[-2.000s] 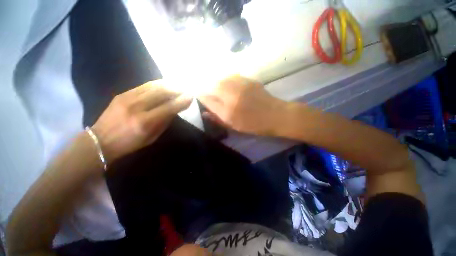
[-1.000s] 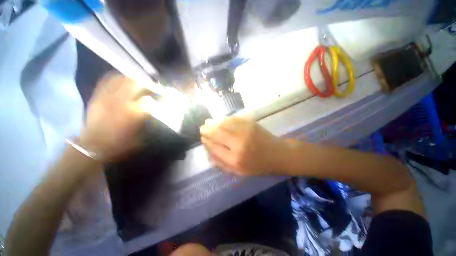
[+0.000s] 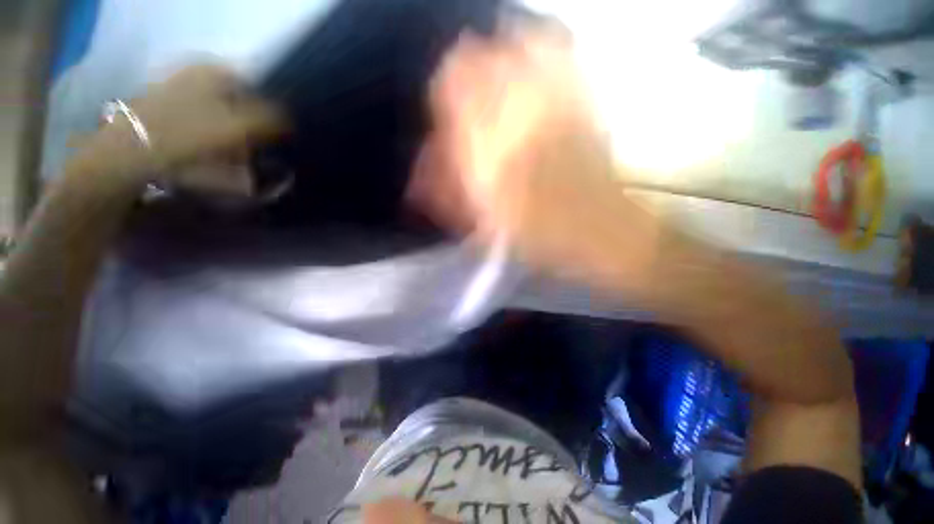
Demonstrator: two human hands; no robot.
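Observation:
My left hand, blurred, is at the upper left on the edge of a black cut panel; its fingertips are smeared. My right hand, also blurred, is at the panel's right side, with its fingers over the cloth. A light grey or white cut panel hangs in folds below both hands, over the front of the table. Motion blur hides how each hand holds the cloth. The sewing machine shows as blurred metal parts at the upper right, beside strong glare.
Scissors with a red and a yellow handle loop lie on the table at the right. A dark block with a brown edge is at the right rim. Below the table's grey front edge are a blue basket and loose pieces.
My hands have moved up and away from the needle area, with the cloth pulled left. The pale panel now shows in front. The view has swung left, so machine and scissors appear farther right.

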